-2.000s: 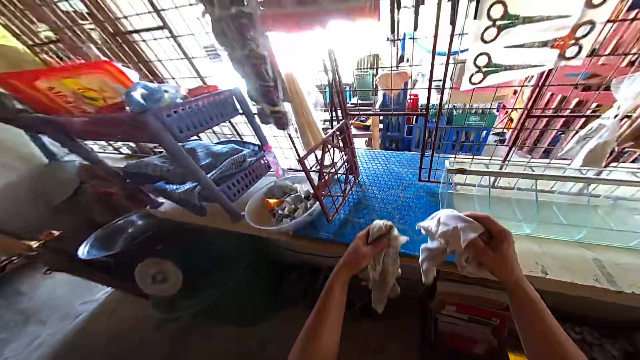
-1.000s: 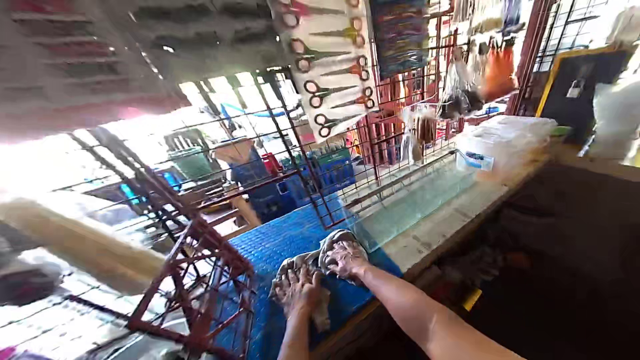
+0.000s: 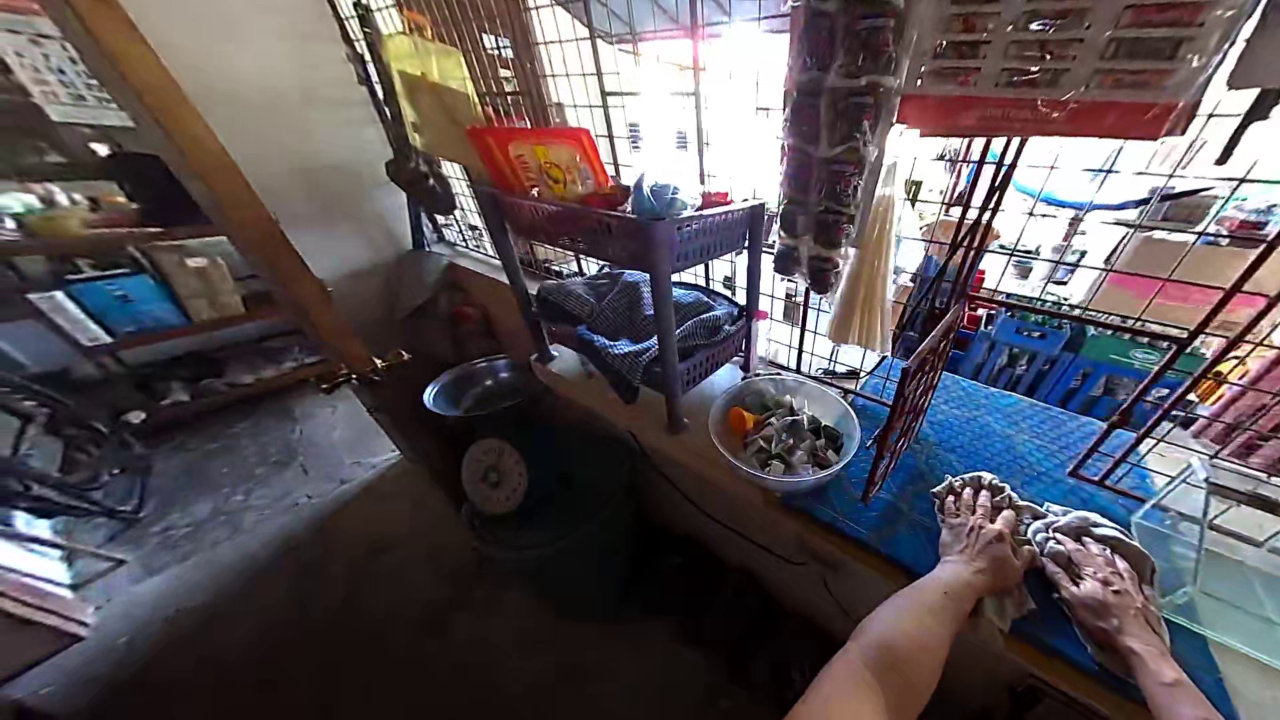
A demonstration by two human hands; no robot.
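My left hand lies flat, fingers spread, on a crumpled grey-white cloth on the blue patterned counter cover. Beside it, my right hand presses a second bunched cloth against the same surface. The two cloths touch or nearly touch. Left of my hands, a small red metal grille door stands swung inward over the counter. Past the grille door sits a whitish plastic bowl of small wrapped pieces with something orange among them.
A glass case adjoins the cover at right. Left of the bowl stands a two-tier plastic rack with dark checked cloth. A dial scale with a metal pan is below it. Wire mesh runs behind; packets hang from above.
Two seconds ago both hands held the cloths up above the counter edge; then they came down onto the blue cover and remain there. The view has swung widely, now to the left.
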